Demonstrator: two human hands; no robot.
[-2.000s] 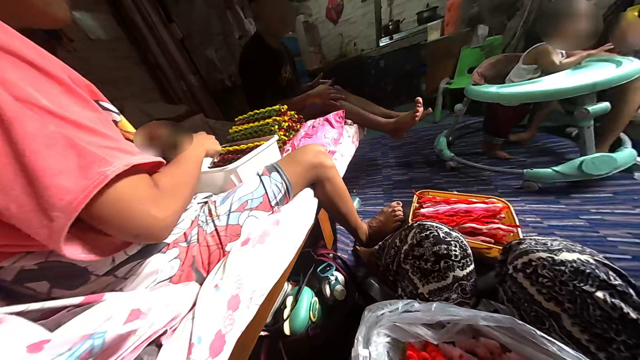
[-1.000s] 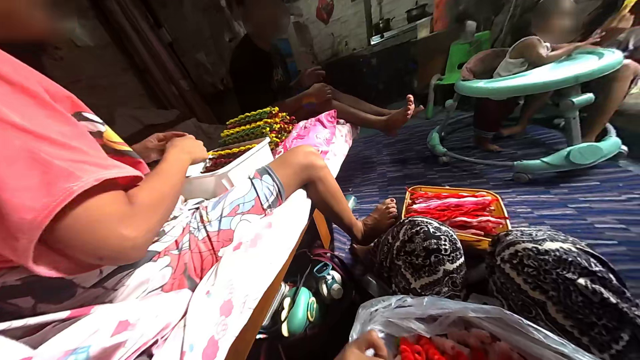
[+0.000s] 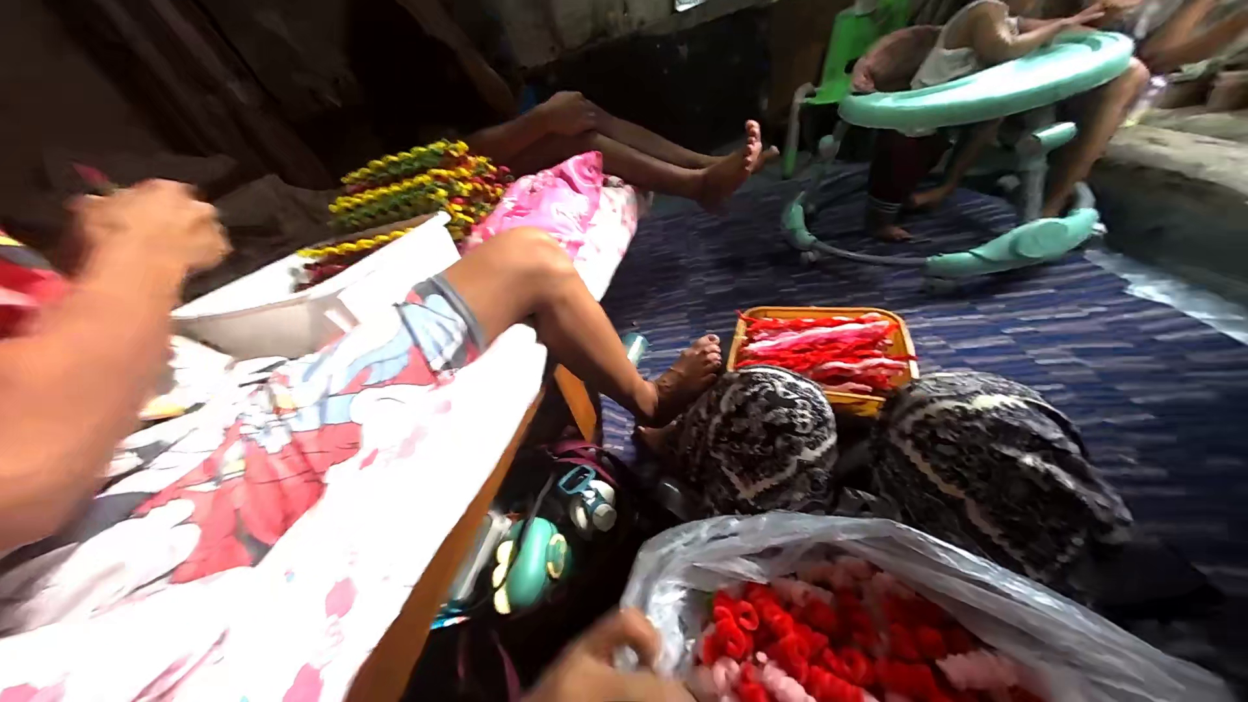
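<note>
My left hand is at the bottom edge, its thumb and a finger at the left rim of a clear plastic bag; it is blurred, and whether it grips the plastic is hard to tell. Inside the bag lie red and pink fuzzy curled pieces. My right hand is not in view. Beyond the bag are my knees in black-and-white patterned cloth. Just past them, a yellow-rimmed basket on the floor holds red and pink fuzzy strands.
At left, a person sits on a bench with a floral cover, beside a white tub and yellow, green and red braided strands. Bags and bottles lie below. Another person's legs and a child in a green walker are farther back.
My left hand has come into view at the bag's rim. The seated person's hand at left has risen from near the white tub.
</note>
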